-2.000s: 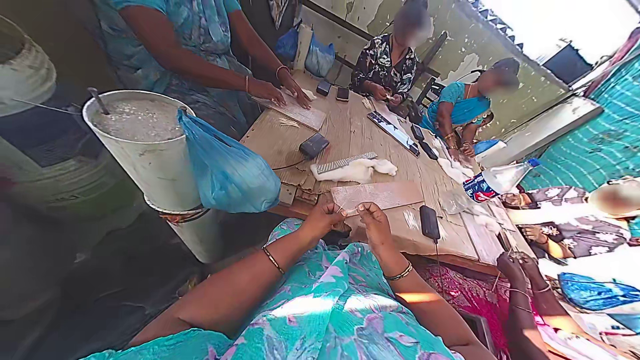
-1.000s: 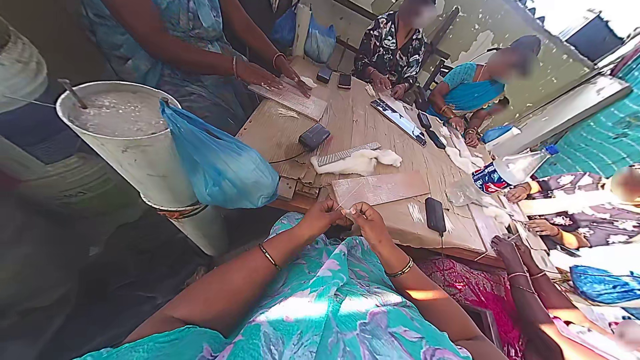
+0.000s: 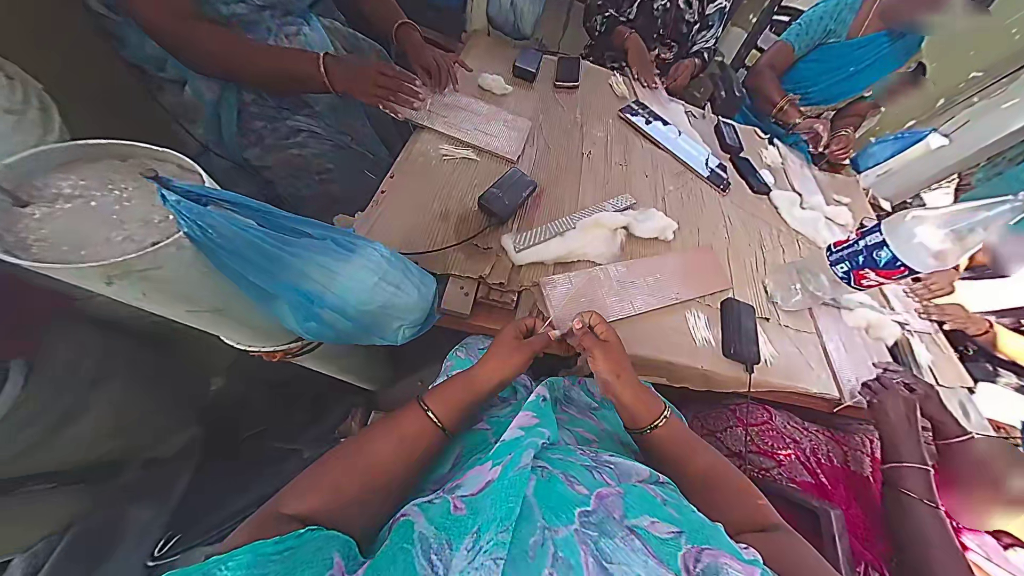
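My left hand [image 3: 518, 346] and my right hand [image 3: 596, 344] meet at the near table edge, fingertips pinching a thin pale strand or stick, too small to tell which. They are at the near left corner of a ridged, pinkish flat board [image 3: 640, 284]. Behind the board lies white cotton wool [image 3: 572, 246] with a perforated metal strip [image 3: 572, 222] on it. Thin white sticks, perhaps rolled cotton wicks [image 3: 700, 328], lie to the right of the board, beside a black device with a cable [image 3: 740, 332].
A white bucket [image 3: 104, 264] with greyish contents and a blue plastic bag [image 3: 320, 272] stand at my left. Co-workers' hands [image 3: 392, 80] rest on another board [image 3: 472, 124] across the table. A black box [image 3: 507, 194], phones [image 3: 567, 72] and a plastic bottle [image 3: 880, 252] are on the cardboard-covered table [image 3: 448, 216].
My hands stay together at the near corner of the board, with small finger movements. The co-worker's hands across the table have shifted over the far board.
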